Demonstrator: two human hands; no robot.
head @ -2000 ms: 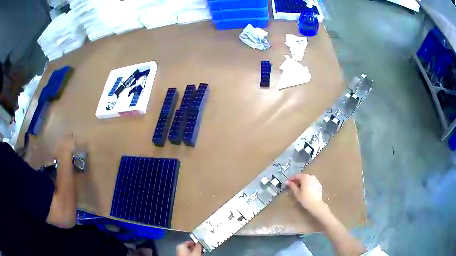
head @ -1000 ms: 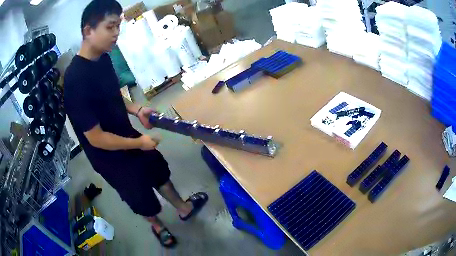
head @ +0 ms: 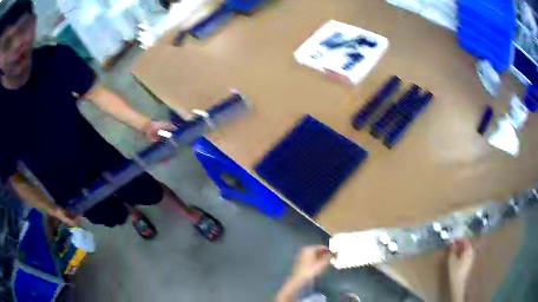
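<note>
A long silver fixture bar (head: 413, 236) with raised blocks lies across the near table corner at the lower right, its left end jutting past the edge. My left hand (head: 311, 264) holds the bar's left end with its fingertips. My right hand (head: 461, 250) touches the bar's near edge further right; blur hides whether it grips. A large dark blue block of solar cells (head: 311, 164) lies near the table edge, left of the bar. Stacks of cut cells (head: 402, 115) stand beyond it. The picture is blurred.
Another person (head: 53, 124) stands at the left, holding a long bar (head: 159, 153) with dark cells, partly over the table edge. A white foam tray (head: 304, 54) holds loose pieces. A blue stool (head: 236, 180) is under the edge. White paper (head: 505, 137) and blue trays (head: 486, 29) lie right.
The view has swung right and down, bringing my hands and the silver bar back into view. The other person has lifted their bar off the table and holds it tilted with both hands.
</note>
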